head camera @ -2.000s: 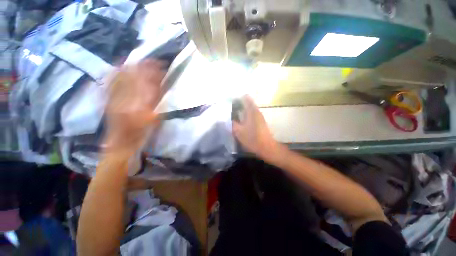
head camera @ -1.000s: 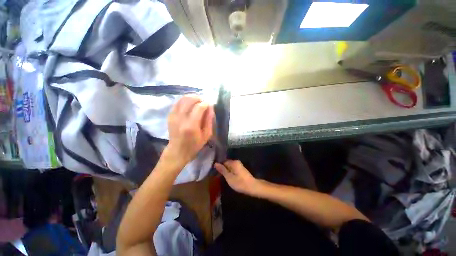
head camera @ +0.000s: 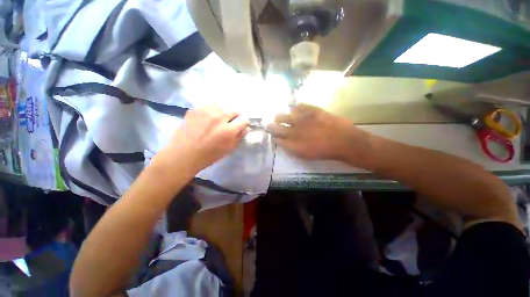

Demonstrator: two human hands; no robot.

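The large light grey garment piece (head camera: 145, 69) with dark stripes lies in folds on the table left of and under the sewing machine head (head camera: 372, 29). My left hand (head camera: 212, 136) pinches the cloth's edge just in front of the needle area. My right hand (head camera: 308, 132) pinches the same edge on the right, its fingertips close to my left hand's. The needle and presser foot are lost in the white glow of the machine lamp (head camera: 279, 90). A small dark bit of cloth shows between the fingertips.
Scissors (head camera: 494, 133) with red and yellow handles lie right of the machine. Plastic packaging (head camera: 35, 127) lies at the table's left. The green table edge (head camera: 325, 180) runs in front. Heaps of cut pieces (head camera: 180, 272) lie below the table.
My right hand has moved up from below the table edge to the needle area. My left hand is flatter beside it. The dark strip that hung over the edge is no longer visible there.
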